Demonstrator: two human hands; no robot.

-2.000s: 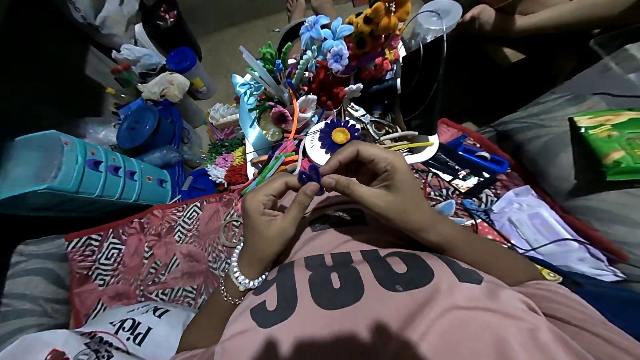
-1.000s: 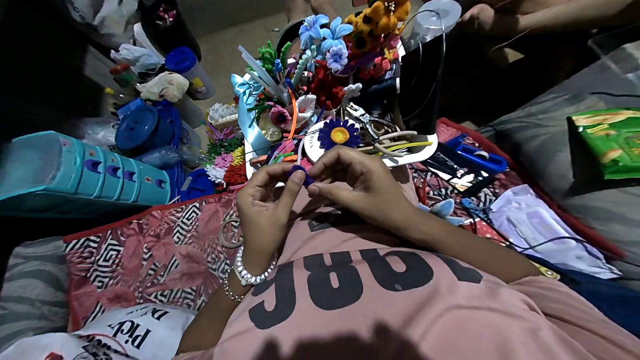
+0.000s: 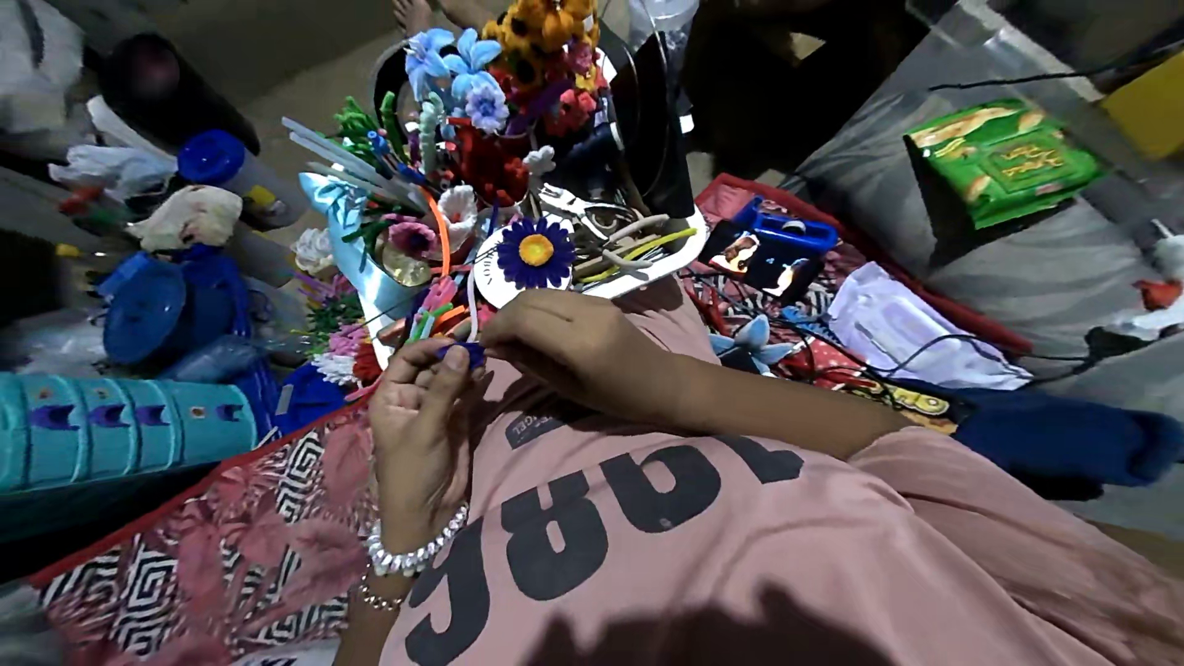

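Observation:
My left hand (image 3: 421, 407), with a beaded bracelet at its wrist, pinches a small dark purple piece (image 3: 462, 353), seemingly of pipe cleaner, between thumb and fingers. Close beside it on the right is my right hand (image 3: 573, 347), fingers bent toward the piece; its fingertips are partly hidden. Just beyond both hands, a purple pipe-cleaner flower with a yellow centre (image 3: 536, 250) lies on a round white disc. Pliers (image 3: 587, 215) and bent pipe cleaners (image 3: 638, 254) rest to its right on a white tray (image 3: 689, 242).
Blue pipe-cleaner flowers (image 3: 462, 65) and others stand behind the tray. A teal drawer unit (image 3: 120, 430) and a blue-lidded container (image 3: 211, 157) are at the left. To the right lie a phone (image 3: 763, 259), a white wipes pack (image 3: 916, 324), cables and a green packet (image 3: 1004, 162).
My right hand has shifted slightly off the purple piece, which stays in my left fingers. The other person's arm at the top right no longer shows.

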